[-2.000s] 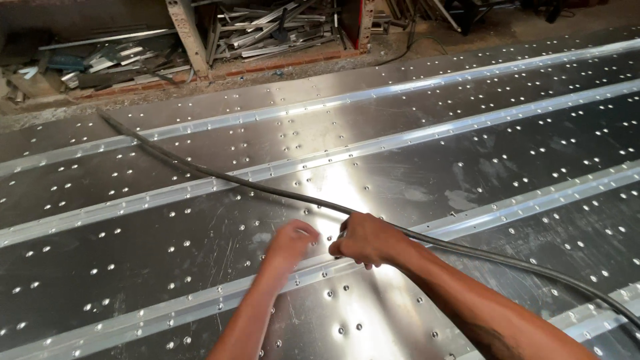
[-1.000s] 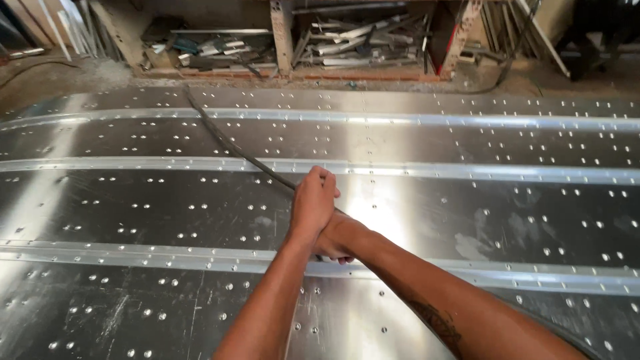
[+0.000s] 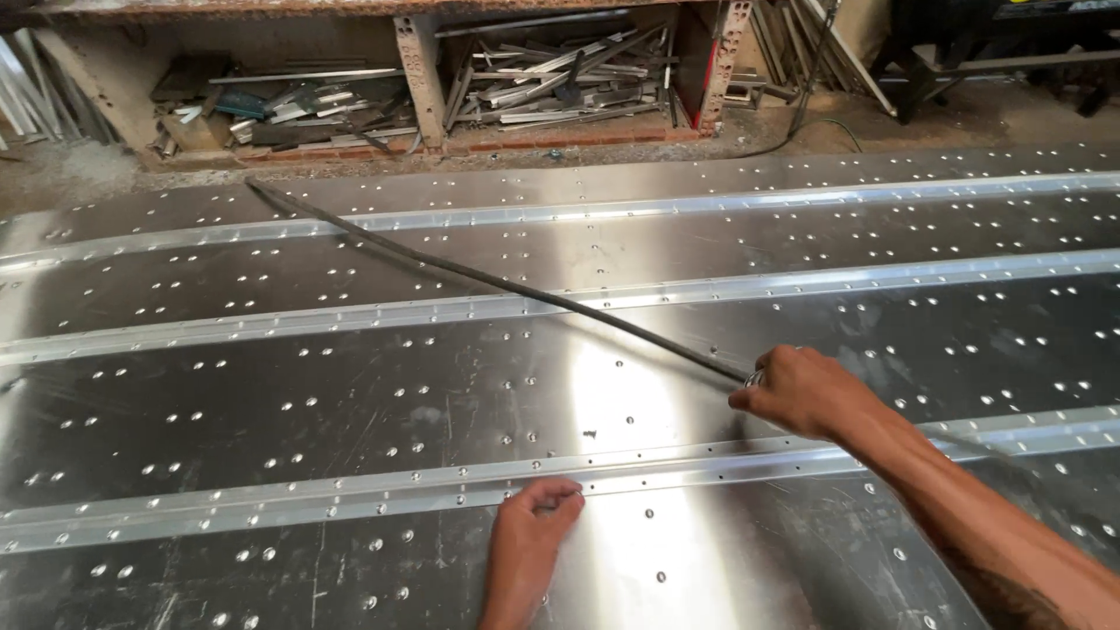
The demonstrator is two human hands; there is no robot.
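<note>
My right hand (image 3: 801,391) is closed around a long dark cable or hose (image 3: 560,302), with a bit of shiny metal showing at its fingers. The cable slants from the hand to the far left over a riveted sheet-metal panel (image 3: 472,376). My left hand (image 3: 538,516) is low at the centre, beside the nearest raised metal rib (image 3: 420,477), its thumb and forefinger nearly together; a tiny thing may be between them, but I cannot tell. Several small dark holes show in the rib between the two hands, while rivet heads line it farther left.
Two more raised ribs (image 3: 770,280) cross the panel farther back. Behind it, open compartments hold metal offcuts (image 3: 560,79) and scraps (image 3: 324,109). Long strips lean at the far left (image 3: 44,87) and right. A thin dark cord (image 3: 801,114) hangs to the floor.
My hands, together at the middle one second ago, are now apart: the left is lower by the near rib, the right farther right with the cable. The view has also shifted.
</note>
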